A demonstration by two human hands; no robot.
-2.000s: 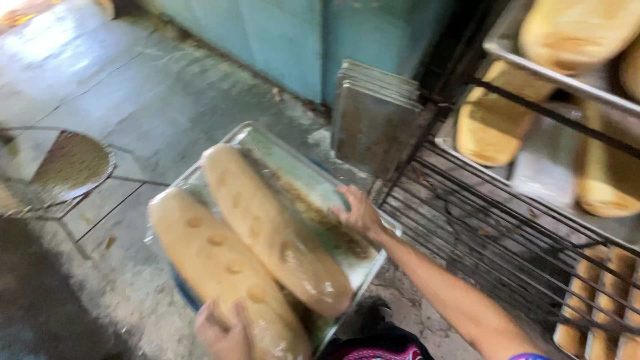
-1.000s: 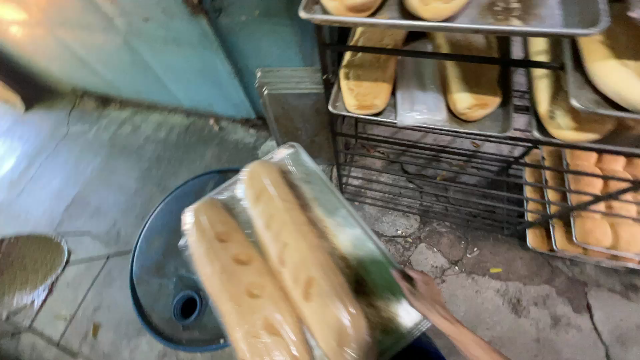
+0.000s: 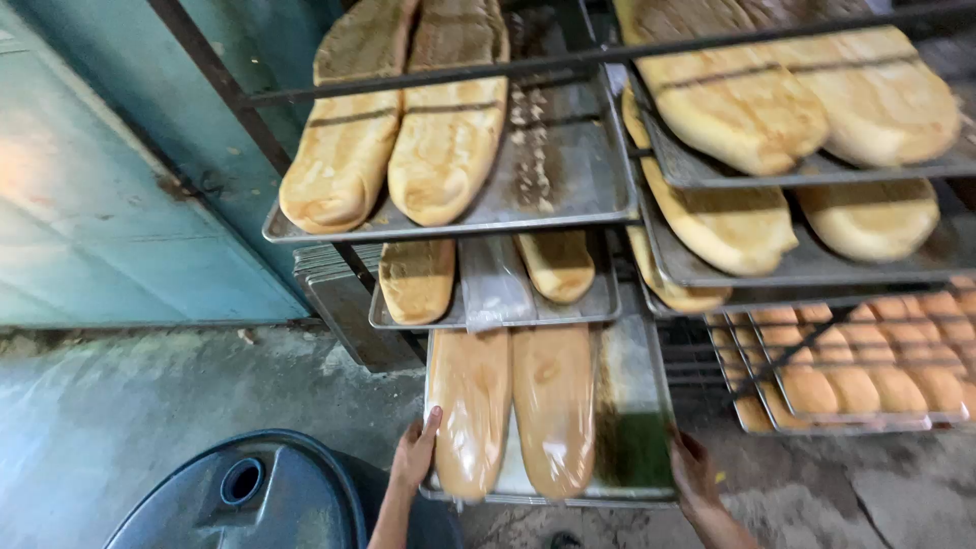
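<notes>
My left hand [image 3: 415, 451] grips the left edge of a metal baking tray [image 3: 633, 494], its thumb along the rim. The right edge of the same tray is in my right hand [image 3: 692, 467]. Two long bread loaves in clear plastic, a left one [image 3: 470, 427] and a right one [image 3: 553, 427], lie side by side on it. Brown crumbs and a green patch mark the tray's bare right part. Its far end is under a rack tray [image 3: 496, 326] that bears two loaves and a plastic bag [image 3: 494, 286], so that end is hidden.
A dark metal rack [image 3: 564, 61] holds more trays of long loaves above. Trays of small buns [image 3: 862, 381] are at the lower right. A blue plastic drum [image 3: 297, 488] stands at the lower left. Stacked empty trays [image 3: 351, 313] lean behind the rack, near a teal metal wall [image 3: 145, 252].
The held tray, earlier slanted in front of the rack, is now straight with its far end beneath a rack tray. My left hand, out of sight one second ago, shows again. The view has swung toward the rack.
</notes>
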